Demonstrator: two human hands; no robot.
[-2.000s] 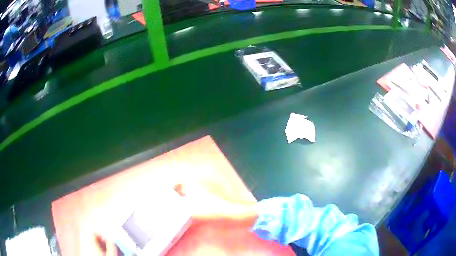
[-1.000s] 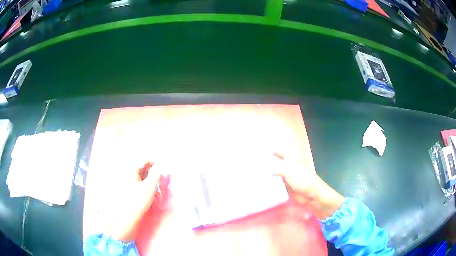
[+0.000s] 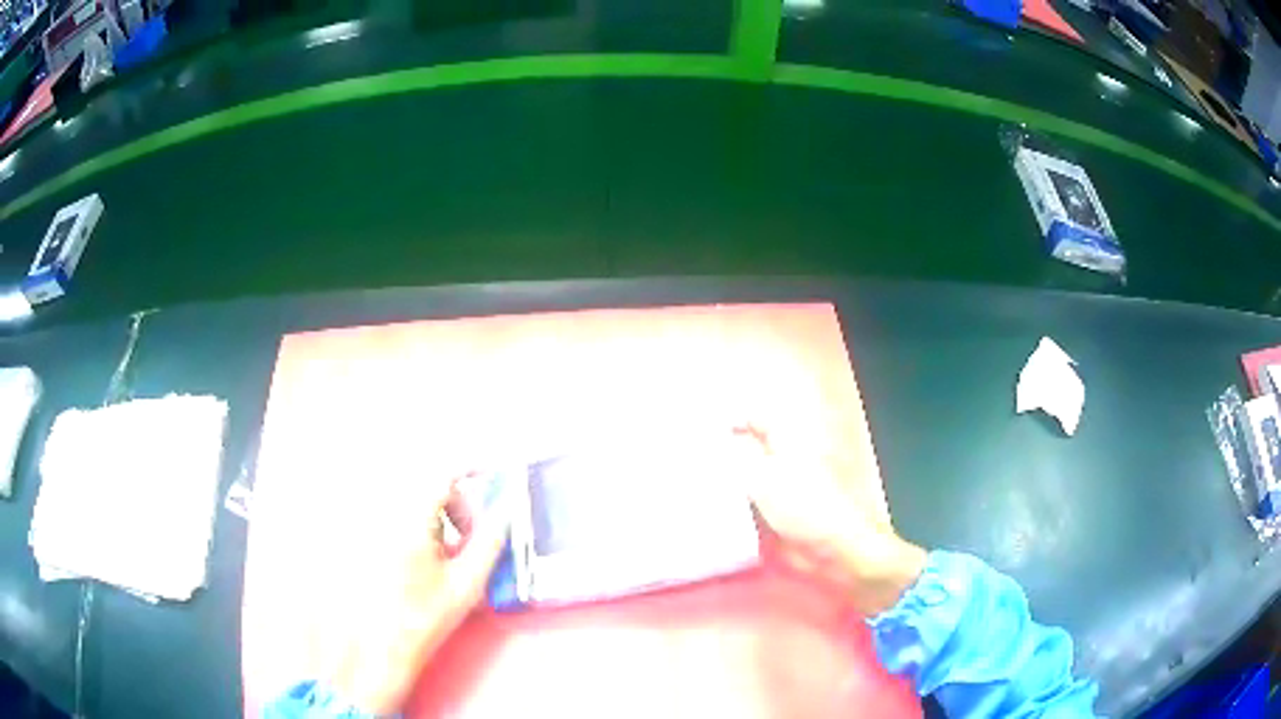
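A white retail box (image 3: 632, 520) with a blue left edge and a dark picture lies flat over the pink-red work mat (image 3: 337, 368), between my hands. It is overexposed, and whether film covers it I cannot tell. My left hand (image 3: 438, 576) is bare and grips the box's left end, fingers curled at its upper left corner. My right hand (image 3: 808, 513) is bare and holds the box's right end. Glare hides parts of both hands.
A stack of poly bags (image 3: 129, 495) lies left of the mat, over a thin pale strip. A white scrap (image 3: 1051, 386) lies to the right. The conveyor belt (image 3: 562, 183) carries a bagged box (image 3: 1071, 211) and a retail box (image 3: 65, 249). Another bagged box (image 3: 1262, 450) is far right.
The box has shifted left and turned more level, and its blue edge and dark picture show more clearly. Both hands hold its ends. My right hand has moved slightly left.
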